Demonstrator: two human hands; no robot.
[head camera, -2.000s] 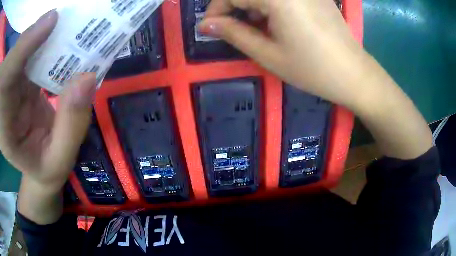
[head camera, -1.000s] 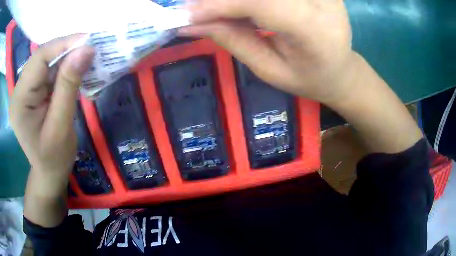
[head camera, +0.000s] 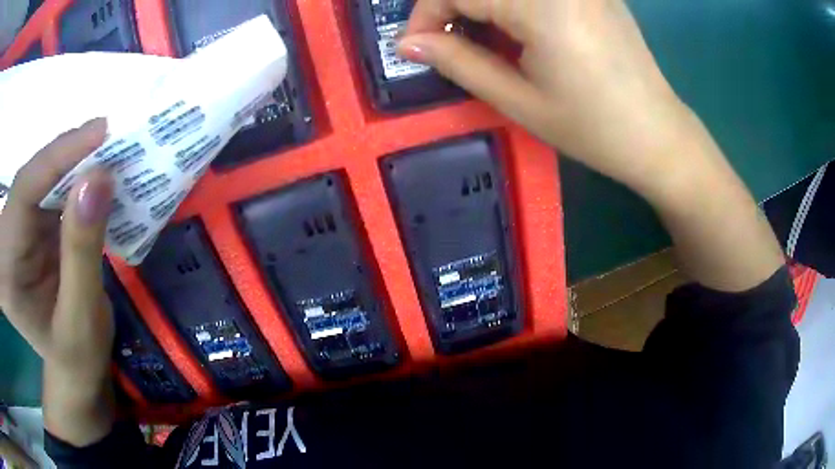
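Observation:
My left hand (head camera: 69, 238) holds a folded white label sheet (head camera: 174, 124) with rows of black print, over the left part of the red-orange tray (head camera: 352, 151). My right hand (head camera: 412, 46) is at the top centre, its fingertips on a white printed label (head camera: 400, 64) at the lower end of a phone in the far row. Whether the fingers still grip this label cannot be told. In the near row, several black open-backed phones (head camera: 449, 238) lie in slots, their blue and silver circuit boards toward me. The sheet covers part of the far-row phones.
A green worktable (head camera: 732, 82) shows at the right and behind the tray. Brown cardboard (head camera: 618, 311) lies below the table edge at right. A red object (head camera: 802, 291) is at the far right. My dark printed shirt is along the bottom.
My right hand has moved from the label sheet to a far-row phone. The sheet has moved down and left with my left hand. The tray appears shifted and turned in view.

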